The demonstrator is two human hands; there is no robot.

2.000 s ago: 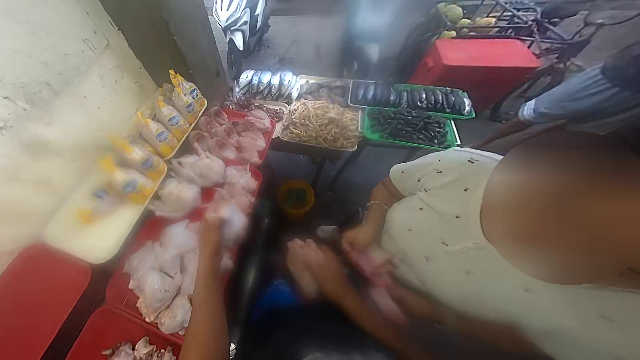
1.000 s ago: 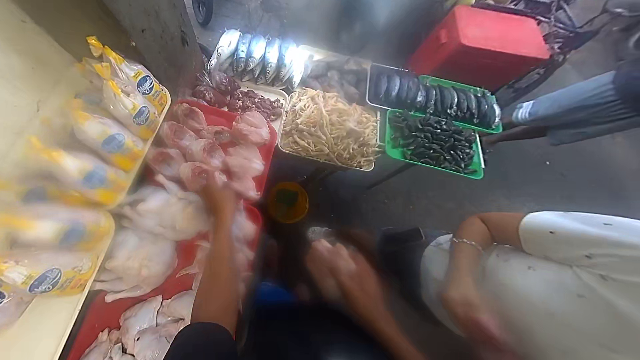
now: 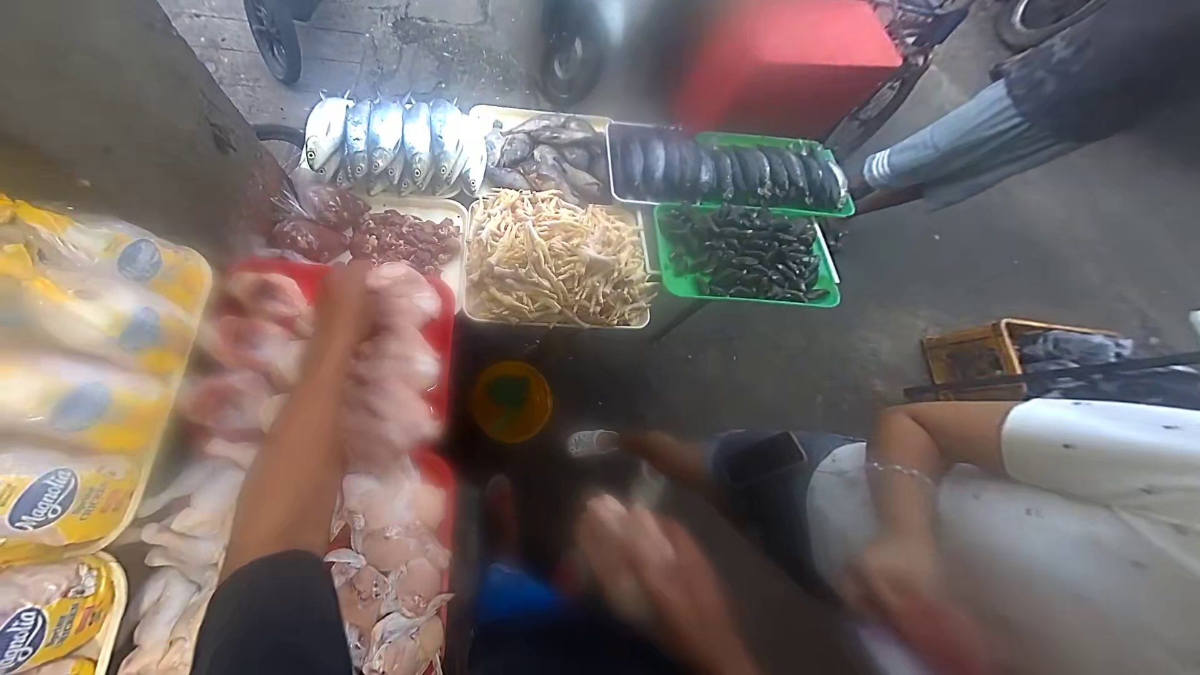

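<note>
My left hand (image 3: 345, 292) reaches to the far part of a red tray (image 3: 441, 349) and is over or at the raw chicken pieces (image 3: 403, 305); motion blur hides its fingers. Small dark red meat pieces (image 3: 403, 241), likely giblets, lie on a white tray just beyond it. My right hand (image 3: 628, 548) hangs low in the middle, blurred, away from the trays; whether something is in it cannot be made out. Nearer to me, chicken cuts (image 3: 389, 562) fill another red tray, with pale whole chickens (image 3: 183, 562) at its left.
Wrapped chickens (image 3: 84, 403) are stacked at the left. Beyond stand trays of silver fish (image 3: 384, 141), chicken feet (image 3: 553, 258), dark fish (image 3: 722, 173) and small dark items (image 3: 750, 253). A yellow bucket (image 3: 544, 401), a red box (image 3: 787, 66), a crate (image 3: 966, 361) and a person (image 3: 1012, 506) are also about.
My left hand has moved forward along the chicken trays to the far red one. The view has shifted. The person at the right has moved from close beside my right hand to farther right.
</note>
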